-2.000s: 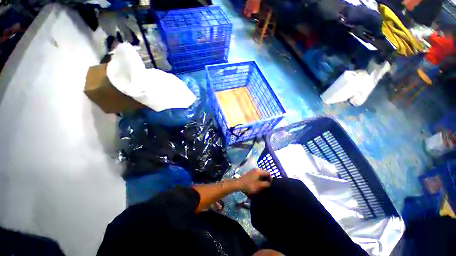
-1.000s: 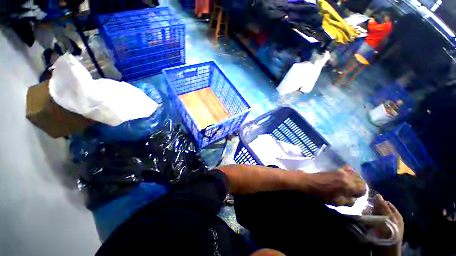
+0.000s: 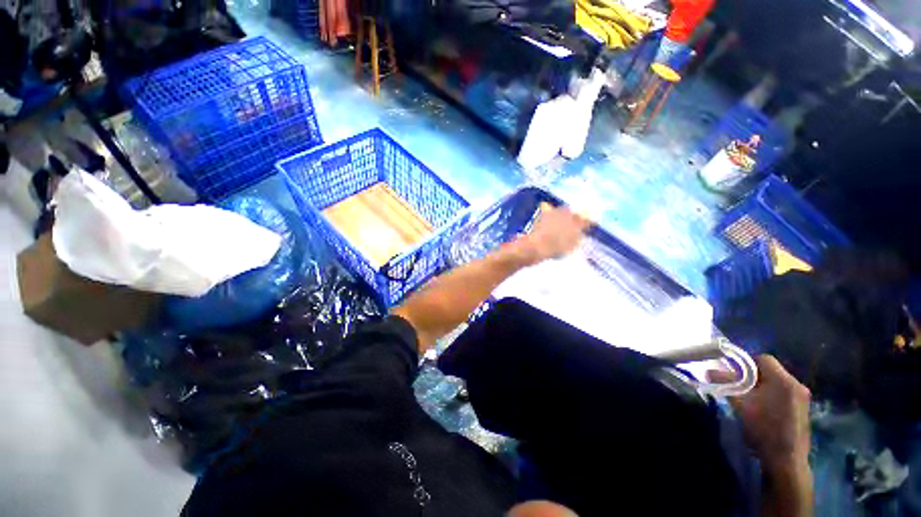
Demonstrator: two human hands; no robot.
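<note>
A dark garment (image 3: 596,389) lies over the pale tube arm in front of me. The tube's round end (image 3: 742,369) sticks out at its right. A clear, glossy poly bag (image 3: 606,308) is stretched above the dark blue basket (image 3: 667,278), beyond the garment. My left hand (image 3: 553,234) is closed on the film near the basket's far left part; its fingertips are blurred. My right hand (image 3: 773,404) is just right of the tube end, fingers curled at the film's edge. The garment's hook is not clearly visible.
A blue crate with a tan bottom (image 3: 379,217) stands left of the basket, with stacked blue crates (image 3: 232,121) behind. Shiny black bags (image 3: 252,353), a white sack (image 3: 167,242) and a brown box (image 3: 76,293) are at left. A bucket (image 3: 729,165) stands at right.
My left hand has moved from near the tube end up and left over the basket, drawing the film out. My right hand remains by the tube end. The camera view has turned right.
</note>
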